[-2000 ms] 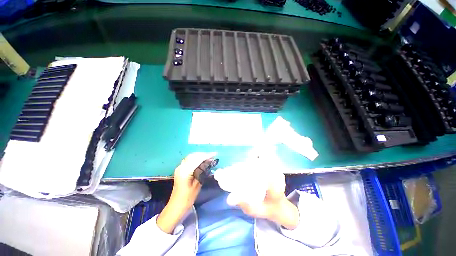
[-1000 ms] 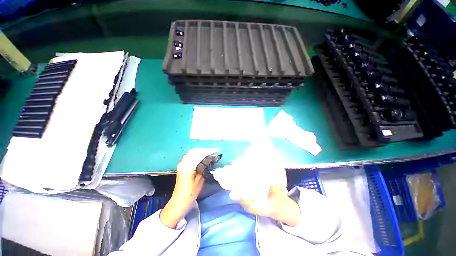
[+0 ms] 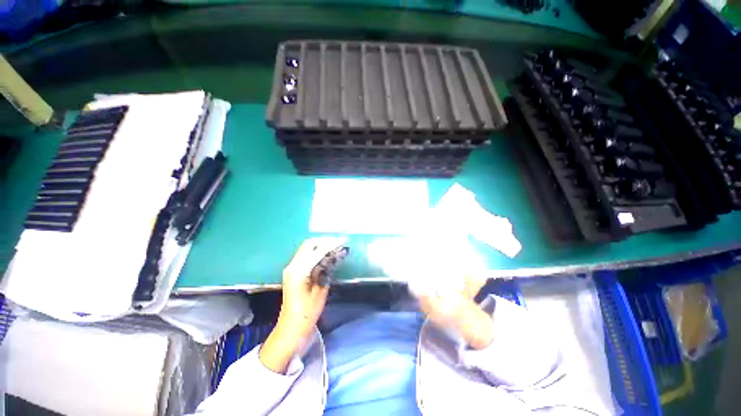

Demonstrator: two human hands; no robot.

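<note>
My left hand (image 3: 305, 276) is closed around a small black moulded part (image 3: 329, 264) at the bench's front edge. My right hand (image 3: 452, 305) is just right of it, with a white wiping cloth (image 3: 435, 264) bunched over its fingers; glare washes out the fingertips and much of the cloth. The cloth is apart from the black part. A white paper sheet (image 3: 370, 205) lies flat beyond the hands, with a folded white cloth (image 3: 485, 222) to its right.
A dark ribbed tray stack (image 3: 390, 89) stands at centre, with several small parts in its left groove. Filled black trays (image 3: 597, 154) stand at right. Layered white sheets (image 3: 134, 179) at left carry black bars (image 3: 77, 166); loose bars (image 3: 199, 195) lie beside them. A blue crate (image 3: 621, 341) sits below.
My right hand and the cloth have moved right, away from the black part in my left hand. My left hand stays nearly in place. The whole view has shifted slightly.
</note>
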